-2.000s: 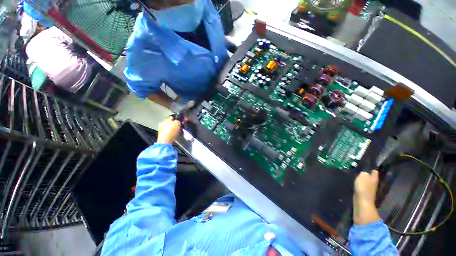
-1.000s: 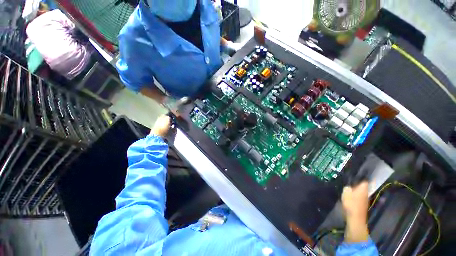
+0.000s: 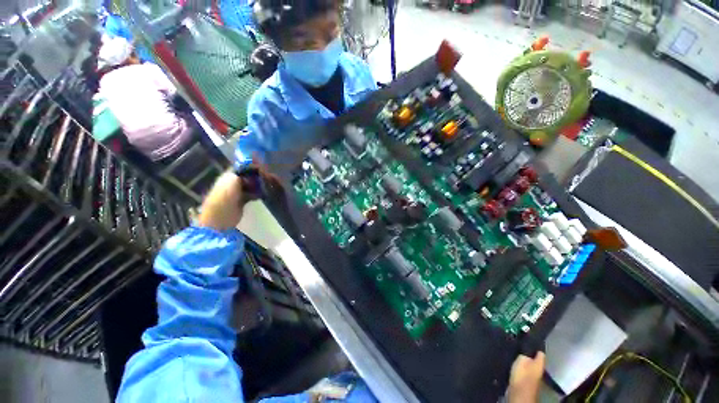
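The green circuit board [image 3: 426,244] lies component side up in the black carrier fixture [image 3: 339,279]. The fixture is tilted, its far left end raised off the metal rails. White blocks and a blue strip sit at the board's right end, beside dark red coils. My left hand [image 3: 223,201] grips the fixture's left corner. My right hand [image 3: 526,378] is at the fixture's near right edge, partly cut off by the bottom of the picture; its fingers touch the edge. Orange-brown tabs [image 3: 606,238] stick out at the fixture's corners.
A coworker in blue with a mask [image 3: 303,90] stands at the fixture's far left side. A green fan [image 3: 544,93] stands behind. Slotted racks [image 3: 55,268] are at left. A silver-grey plate [image 3: 583,342] and a yellow-green wire [image 3: 631,358] lie at right.
The fixture's far left end has risen from the rails, with my left hand lifting along. My right hand has moved down and left. More of the silver-grey plate shows.
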